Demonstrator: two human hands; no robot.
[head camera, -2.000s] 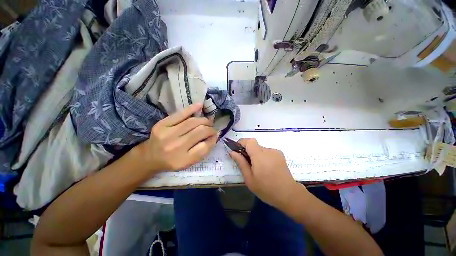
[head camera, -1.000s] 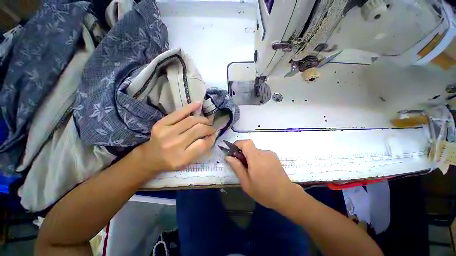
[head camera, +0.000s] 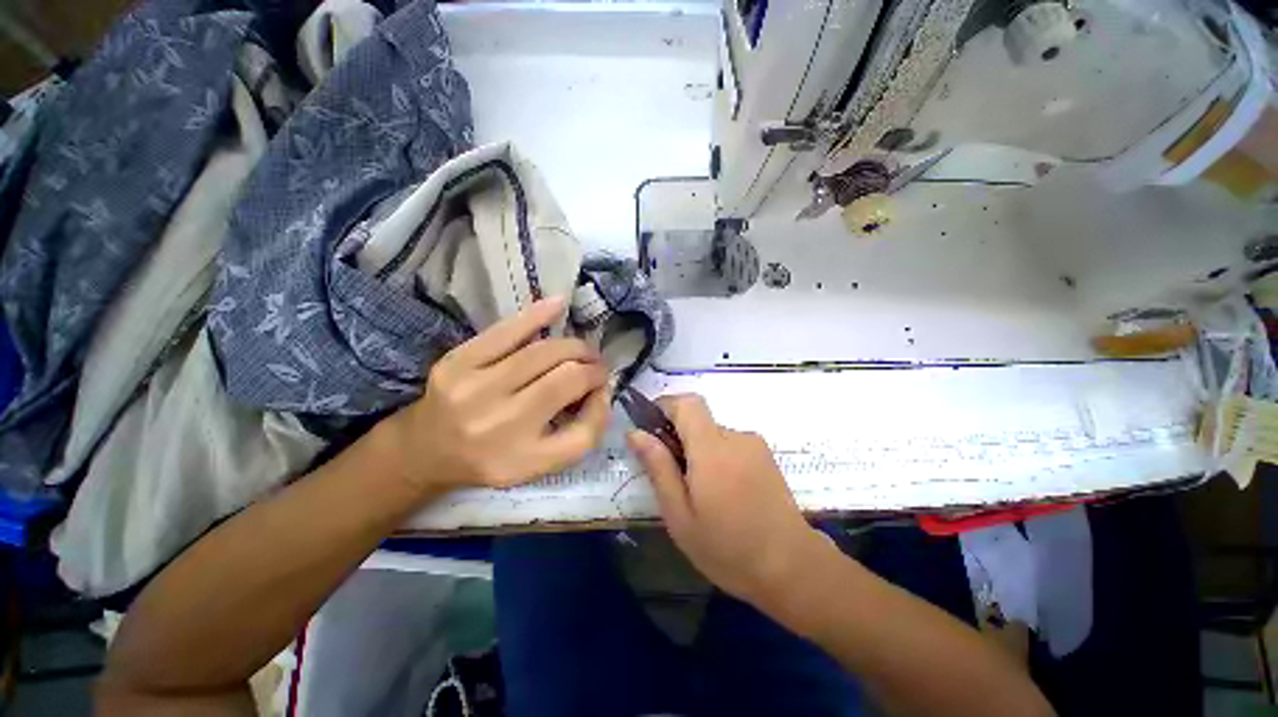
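The garment shell (head camera: 315, 280), blue-grey with a pale leaf print, lies bunched on the left of the machine table. Its cream lining (head camera: 484, 231) with dark seams is folded outward. My left hand (head camera: 512, 399) holds the small sleeve end (head camera: 642, 311) by its near left edge, just left of the needle plate. My right hand (head camera: 715, 483) holds black thread snips (head camera: 652, 423), their tips at the near edge of the sleeve end by my left fingertips. The blades look closed or nearly so. A thin loose thread shows below the snips.
The white sewing machine head (head camera: 953, 84) stands at upper right, with its needle plate (head camera: 687, 259) beyond the sleeve end. Printed ruler tape (head camera: 869, 455) runs along the table's near edge. A red basket (head camera: 1002, 516) shows under the table. More garment fabric is piled at far left.
The snips were slightly open and just off the cloth a second ago; now their blades are closer together and at the sleeve end's edge. My left hand has barely moved.
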